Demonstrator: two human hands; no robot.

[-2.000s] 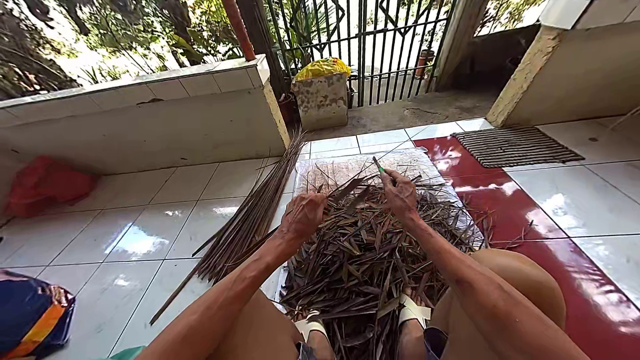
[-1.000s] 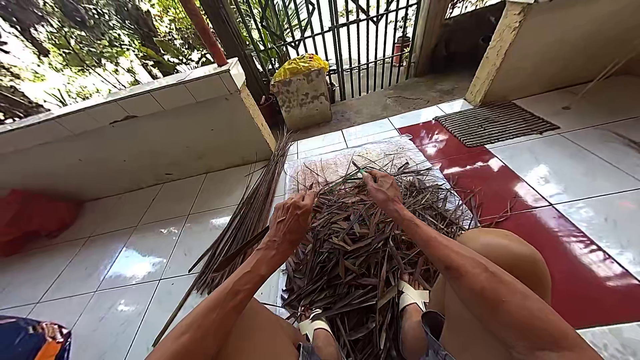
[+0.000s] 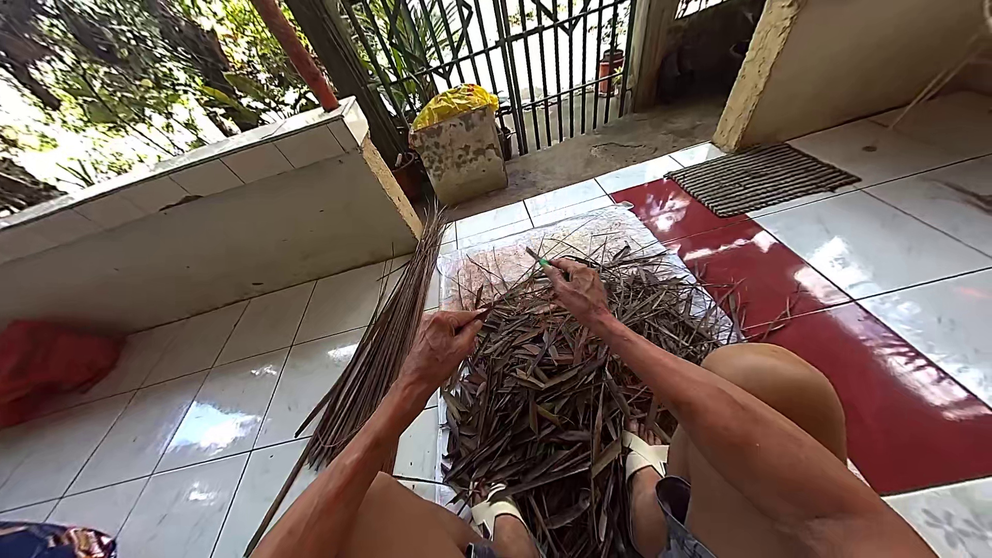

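My left hand [image 3: 446, 345] pinches a thin dried palm leaf strip between thumb and fingers, left of centre. My right hand [image 3: 577, 291] grips a small knife [image 3: 542, 260] with a green handle, its dark blade pointing up and left. Both hands are over a heap of brown dried leaf pieces [image 3: 542, 395], which lies on a pale, stained sheet [image 3: 496, 267] between my feet. A bundle of long thin leaf ribs [image 3: 380, 349] rests on the tiles, left of the heap and close beside my left forearm.
A low wall [image 3: 232, 240] runs along the left, with a red bag [image 3: 54, 364] near it. Ahead are a metal gate [image 3: 535, 70] and a concrete block [image 3: 461, 159] topped by yellow plastic [image 3: 456, 105]. A ribbed mat [image 3: 763, 178] lies at the right, past red tiles [image 3: 837, 387].
Both hands stay over the heap. The right hand still has the green-handled knife. The view has shifted slightly.
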